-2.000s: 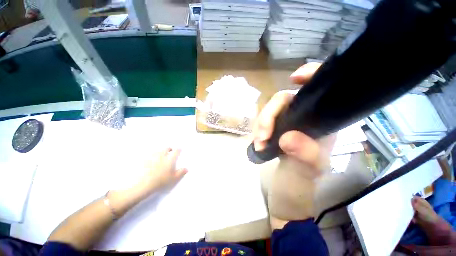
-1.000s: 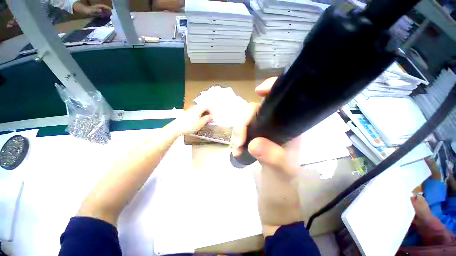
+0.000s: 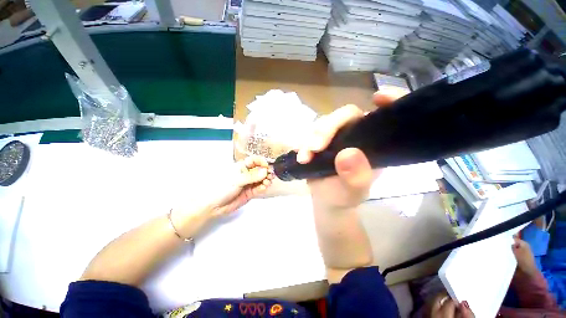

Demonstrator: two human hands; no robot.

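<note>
My right hand (image 3: 341,149) is closed around a thick black electric screwdriver (image 3: 434,118), which is tilted with its nose pointing left. My left hand (image 3: 251,180) is at the tool's nose, its fingertips pinched together at the tip. Whatever is between the fingertips is too small to make out. The screw box (image 3: 259,144) lies just behind my hands, with pale cards (image 3: 279,112) fanned over it. A flat white unit (image 3: 267,242) lies in front of me, hard to tell from the white bench.
A bag of screws (image 3: 112,130) hangs by the white post (image 3: 84,62) at left. A round parts dish (image 3: 12,161) is far left. Stacked white units (image 3: 282,31) stand behind. A black cord (image 3: 471,239) crosses at right, near another person's hands (image 3: 524,254).
My left hand has come back from the screw box to the tool's nose, fingertips now pinched there. The screwdriver has swung to a flatter angle in my right hand.
</note>
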